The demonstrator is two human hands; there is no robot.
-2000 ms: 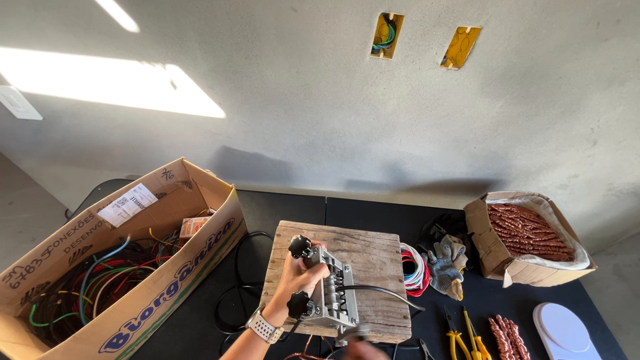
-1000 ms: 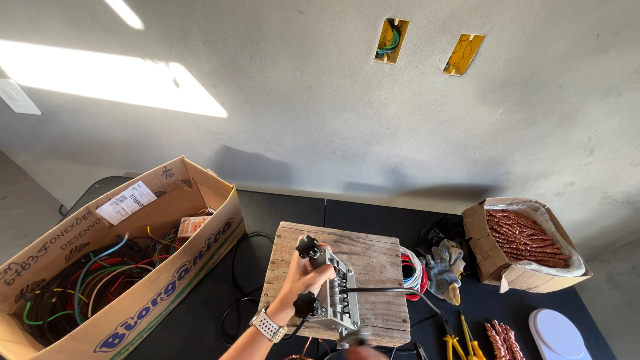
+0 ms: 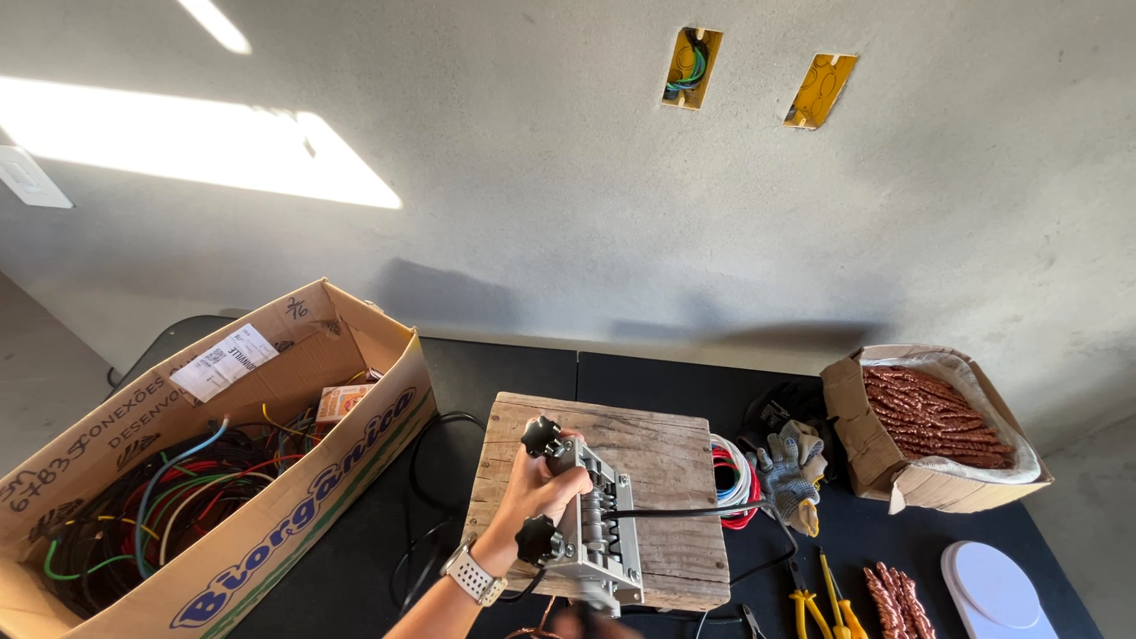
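My left hand (image 3: pixel 539 493), with a watch on a pale strap at the wrist, grips the side of a metal wire-stripping machine (image 3: pixel 599 524) between its two black star knobs. The machine sits on a wooden board (image 3: pixel 661 453). A black cable (image 3: pixel 674 511) runs from its rollers out to the right. At the bottom edge my right hand (image 3: pixel 603 627) is blurred and partly cut off, by a dark part at the machine's lower end; its fingers cannot be made out. Some bare copper wire (image 3: pixel 535 632) shows just left of it.
A large cardboard box (image 3: pixel 293 515) of coloured cables stands left. On the right are coiled wires (image 3: pixel 737 484), work gloves (image 3: pixel 790 470), yellow-handled pliers (image 3: pixel 809 612), a yellow screwdriver (image 3: pixel 834 595), copper bundles (image 3: pixel 896 603), a white round-topped device (image 3: pixel 994 586) and a box of twisted copper (image 3: pixel 843 426).
My right hand, blurred throughout, shifts about at the machine's lower end. My left hand keeps its hold on the machine. The black cable's outer stretch lies differently on the right.
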